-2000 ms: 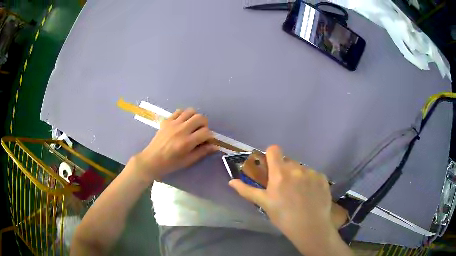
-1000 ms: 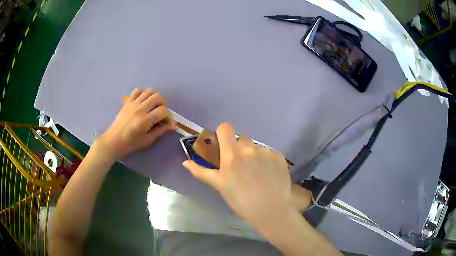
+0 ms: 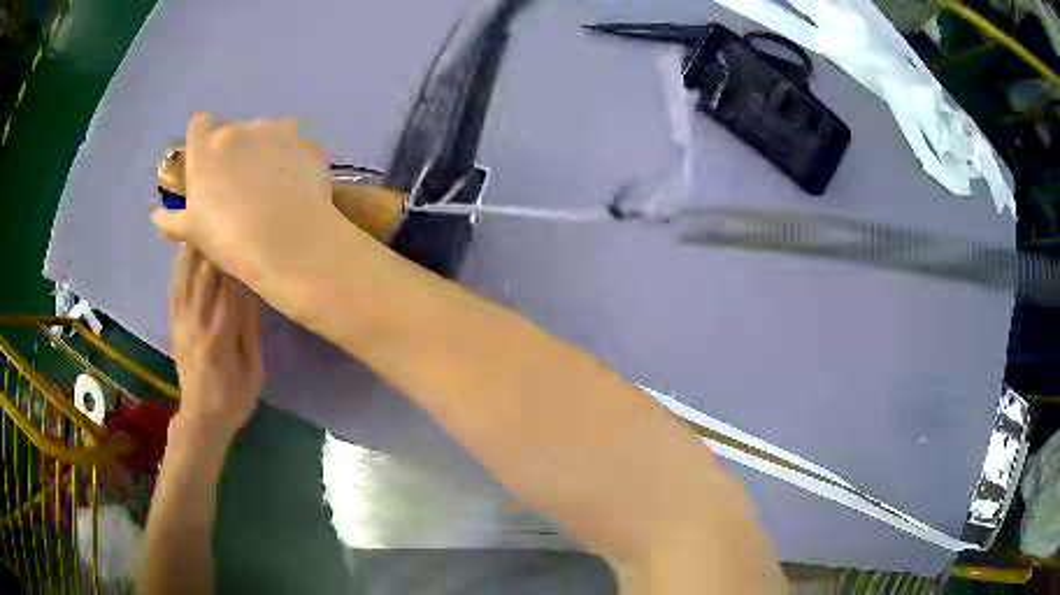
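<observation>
My right hand (image 3: 262,198) is closed round the wooden handle (image 3: 370,209) of the steam iron at the left of the padded table (image 3: 558,314). The iron's tan knob and blue spot show by my fingers; its sole is hidden. My left hand (image 3: 219,337) lies just below my right hand, its fingertips hidden behind it, so I cannot tell what it holds. A white fabric strip (image 3: 814,471) with a tan template strip on it shows at the lower right; my right forearm hides the part further left.
A black phone (image 3: 773,110) lies over black scissors (image 3: 639,29) at the back. White pieces (image 3: 907,99) are heaped at the far right. A ribbed grey hose (image 3: 849,238) crosses the right side. A shiny metal piece (image 3: 997,471) sits at the right edge. A yellow wire basket (image 3: 47,447) stands lower left.
My right hand has moved the iron far left and up, and my left hand has moved left and down. The dark hose has swung from the lower right to the top centre.
</observation>
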